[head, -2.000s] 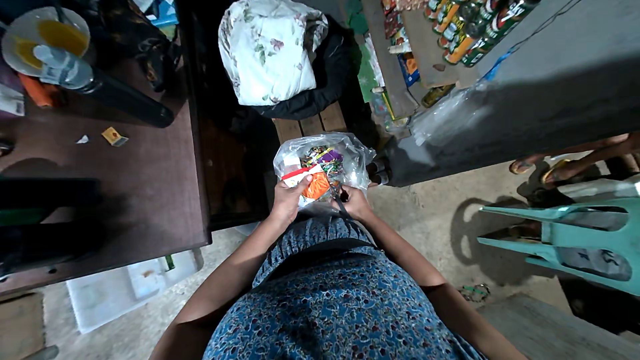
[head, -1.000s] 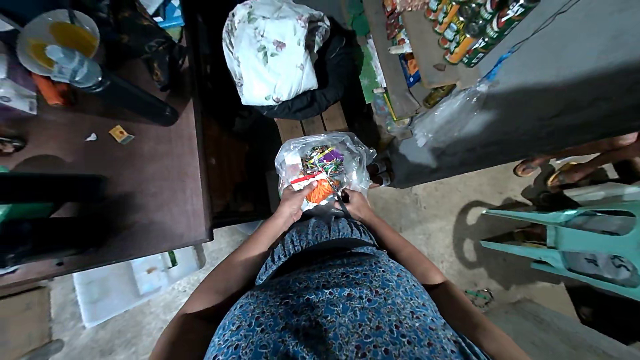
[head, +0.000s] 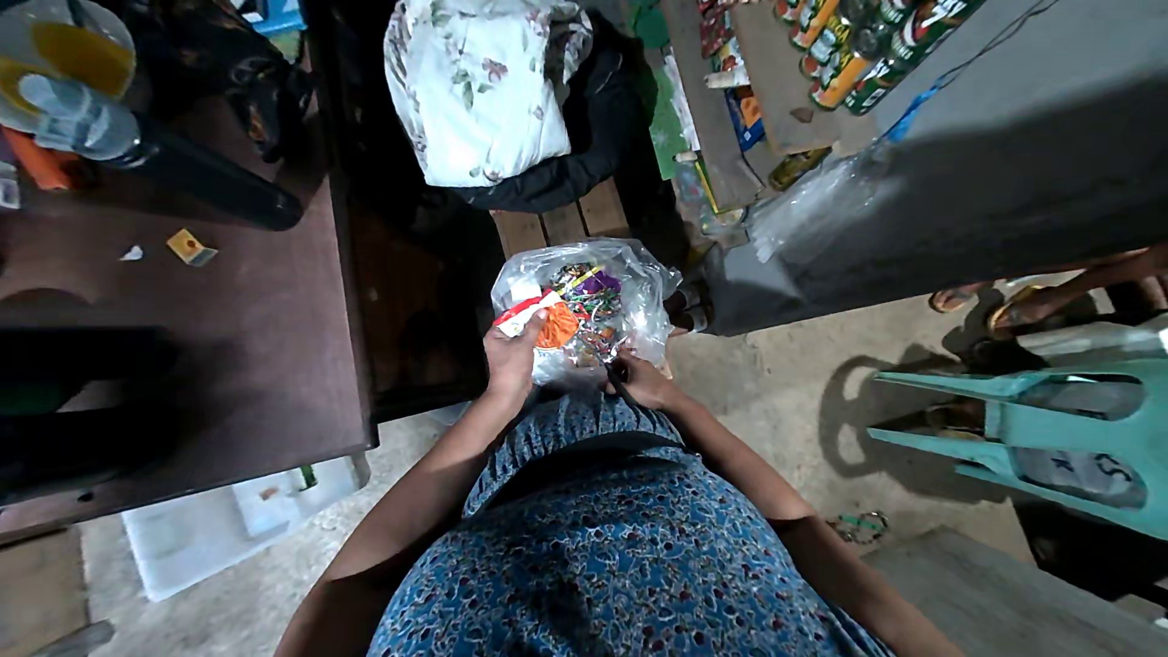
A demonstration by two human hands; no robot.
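Observation:
A clear plastic bag [head: 643, 301] lies open at my lap, with a tangle of multicolored strips or wrappers [head: 598, 310] inside. My left hand [head: 513, 354] grips a red-and-white packet piece [head: 523, 312] over the bag's left side. Beside its fingers is an orange round piece [head: 557, 326]; whether the hand also holds it is unclear. My right hand [head: 641, 379], at the bag's lower right edge, is closed on dark-handled scissors [head: 619, 379], whose blades point into the bag.
A brown table [head: 274, 365] with a dark bottle [head: 219, 178] is at left. Floral white cloth [head: 493, 91] lies ahead on a wooden bench [head: 584, 214]. Drink cans [head: 835, 78] stand upper right. A green plastic chair [head: 1049, 429] and another person's feet [head: 1013, 306] are at right.
The red-and-white piece in my left hand has changed its tilt slightly. Both hands remain at the bag.

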